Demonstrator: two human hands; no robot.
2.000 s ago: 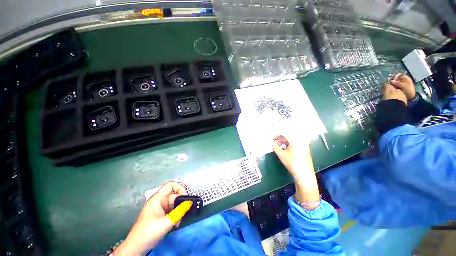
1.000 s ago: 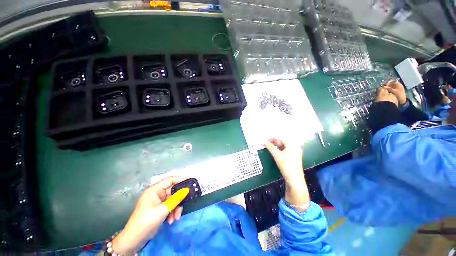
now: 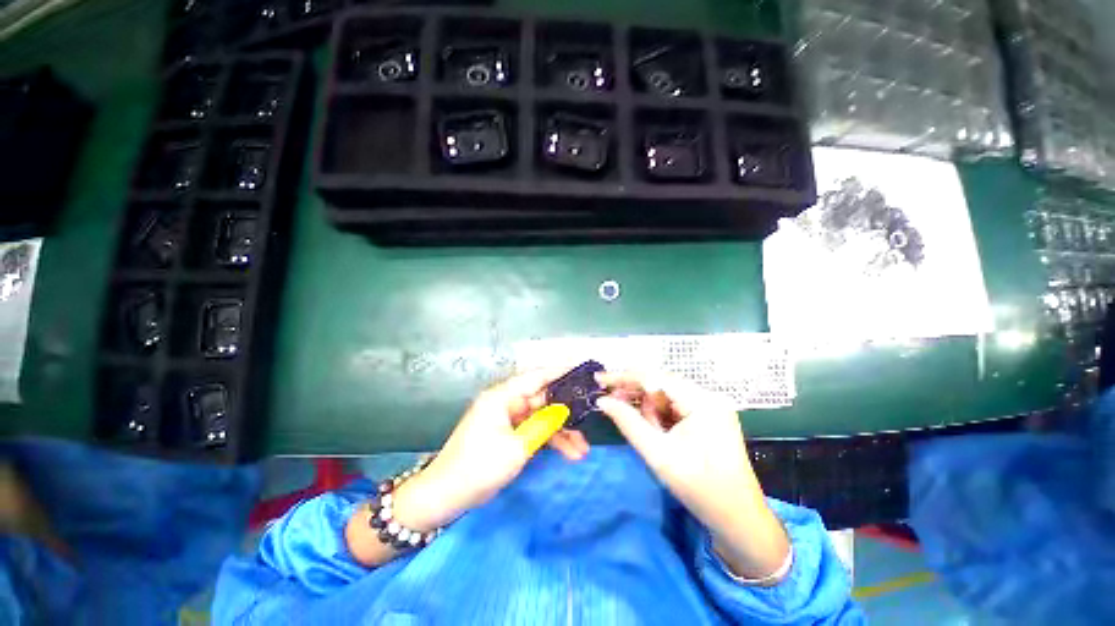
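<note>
My left hand, with a yellow-orange finger cot on one finger, holds a small black housing at the bench's front edge. My right hand is at the housing's right side, fingertips bent in and touching or nearly touching it; I cannot tell if they hold a small part. The white dotted sheet lies just behind both hands, partly hidden by them. A single pale ring lies on the green bench behind the sheet.
A stacked black foam tray with housings stands behind; its front-left pocket is empty. Another foam tray runs lengthwise at left. White paper with dark rings lies right, clear blister trays beyond it. Blue sleeves of other people show at both sides.
My right hand has moved left from the paper to the housing in my left hand. The view has turned left, showing the lengthwise tray and a person's sleeve at left.
</note>
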